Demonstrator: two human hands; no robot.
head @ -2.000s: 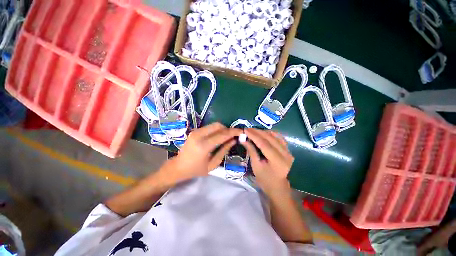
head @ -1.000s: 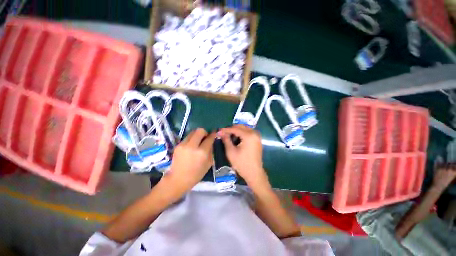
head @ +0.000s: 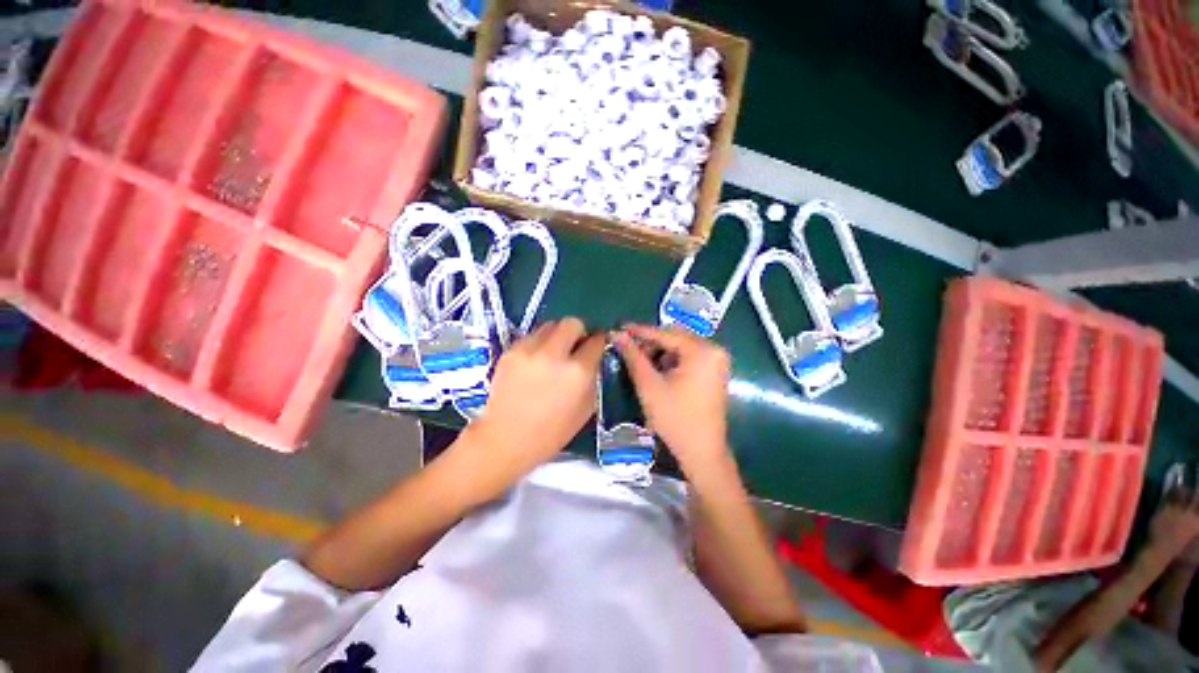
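A looped frame assembly with a blue-and-clear base lies on the green surface close to my body, its loop end pointing away under my fingertips. My left hand and my right hand meet at the far end of this loop, fingertips pinched together. Both hands appear to hold the loop end; a tiny part between the fingers is too small and hidden to name. A frame pile lies left of my left hand. Three more frames lie right of centre, one of them here.
A cardboard box of white fittings stands beyond my hands. Salmon-pink compartment trays stand at left and right. A pale rail separates the dark-green belt with scattered frames. Another person's arm shows at lower right.
The view has shifted and turned. The white fitting seen between my fingertips two seconds ago no longer shows. My hands stay together at the loop's far end.
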